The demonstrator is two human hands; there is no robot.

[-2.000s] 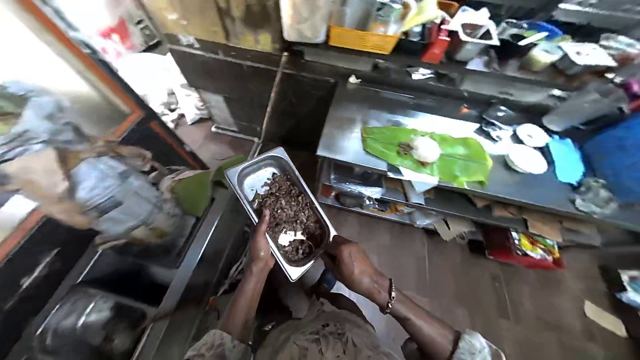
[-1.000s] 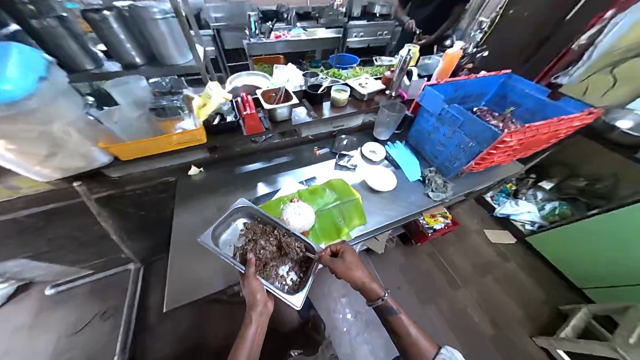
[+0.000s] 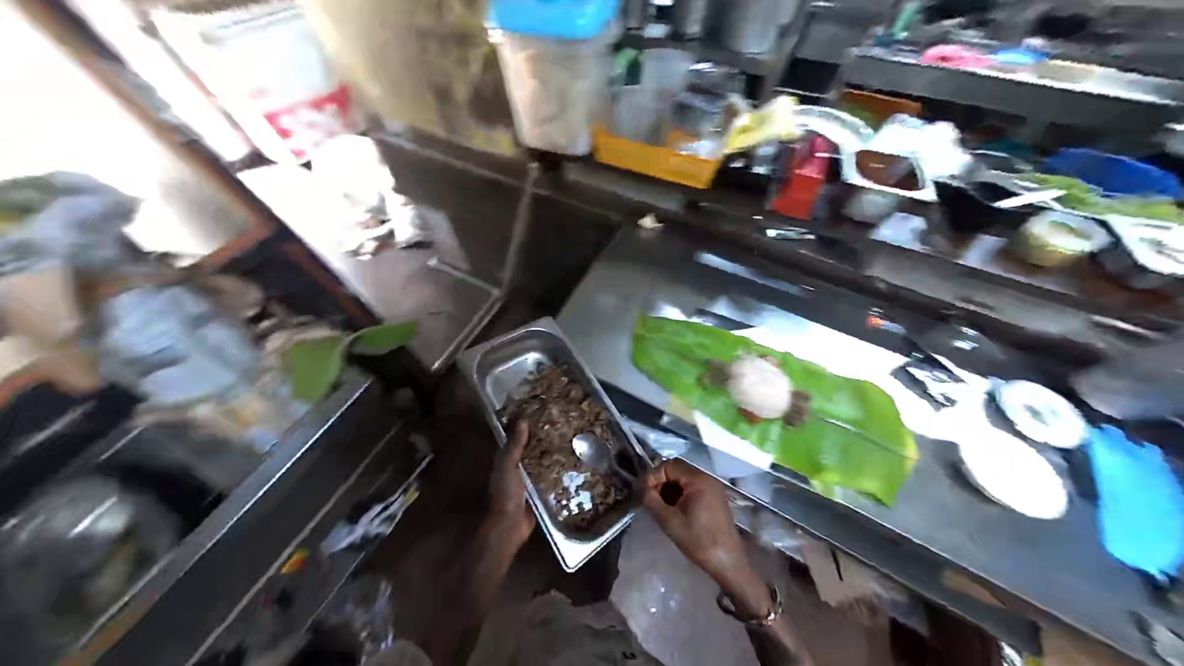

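Observation:
A rectangular stainless steel food pan (image 3: 504,356) holds dark brown chopped food (image 3: 555,416). My left hand (image 3: 507,490) grips the pan's left side, with fingers over its rim. In my right hand (image 3: 694,518) is the handle end of a metal spoon (image 3: 590,450), whose bowl rests on the food. To the right, on the steel counter, lies a green banana leaf (image 3: 856,430) with a mound of white rice (image 3: 760,387) on it. Small brown bits lie against both sides of the rice.
Two white plates (image 3: 1013,472) and a blue glove or bag (image 3: 1138,499) lie on the steel counter (image 3: 943,527) at right. A yellow crate (image 3: 657,159), a red holder (image 3: 803,176) and several containers stand on the back ledge. Another counter edge (image 3: 277,472) runs along the left, with blurred bags behind.
The view has swung left since one second ago. The spoon's bowl now shows clearly on the food. Both hands remain at the pan.

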